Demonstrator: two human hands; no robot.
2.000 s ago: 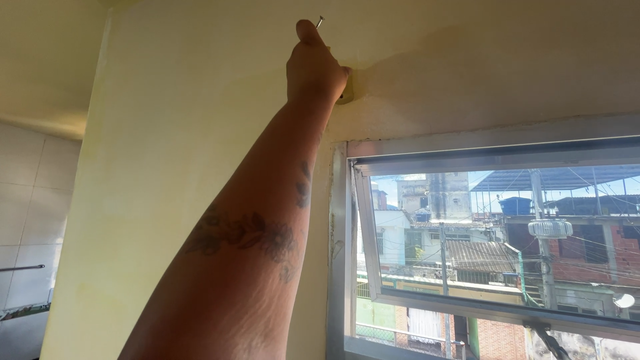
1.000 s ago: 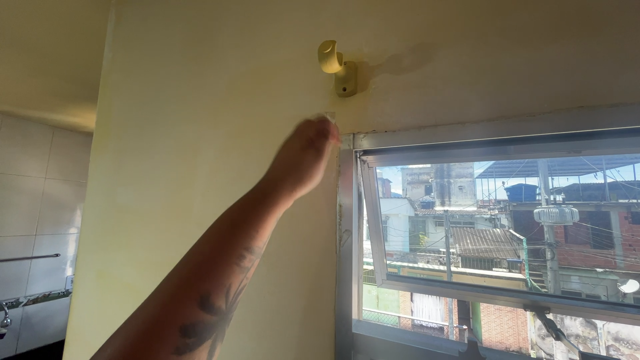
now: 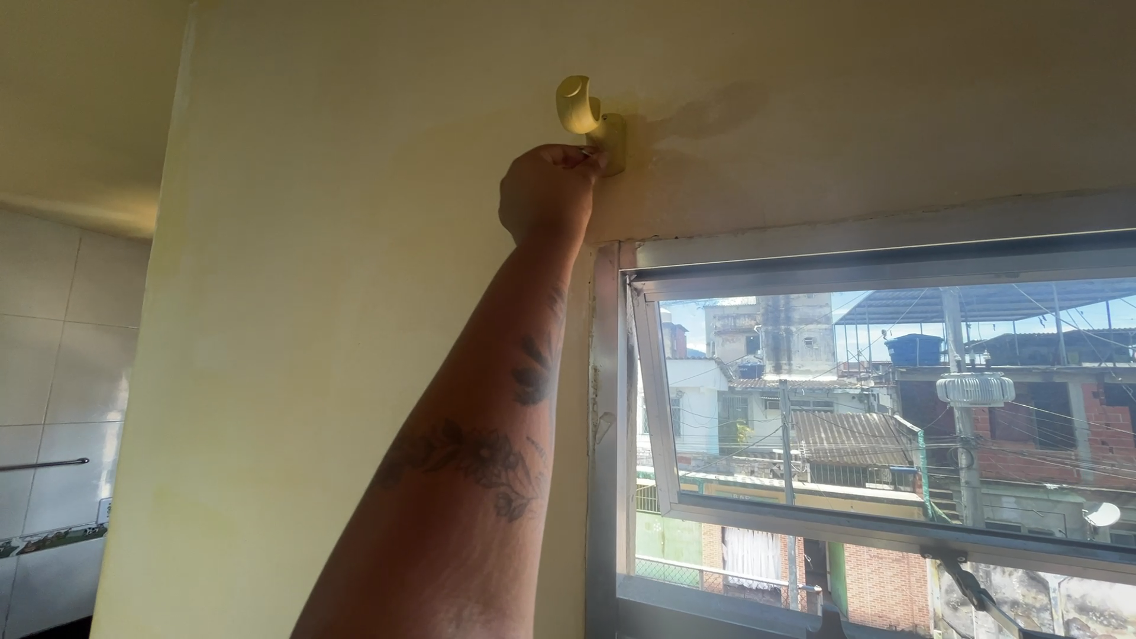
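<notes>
My left hand (image 3: 552, 191) is raised at the upper middle, its thumb and fingertips pinched at the lower part of a wall-mounted curtain rod bracket (image 3: 577, 105). A small light glint shows between the fingertips, apparently the screw, mostly hidden by them. The bracket is yellowish, with a curved open cup pointing left and a flat plate (image 3: 614, 133) against the wall. One screw hole is visible near the plate's top. My tattooed left forearm rises from the bottom of the view. My right hand is not in view.
Below and right of the bracket is a metal-framed window (image 3: 608, 444) with a tilted pane and a dark stay arm (image 3: 974, 590). Buildings and cables show outside. At far left, beyond the yellow wall's edge (image 3: 169, 204), are white tiles (image 3: 93, 364) and a metal bar (image 3: 44, 463).
Two seconds ago my left hand was over the bracket with a screw sticking up from it. It then dropped below the bracket, and has now risen to the bracket's plate.
</notes>
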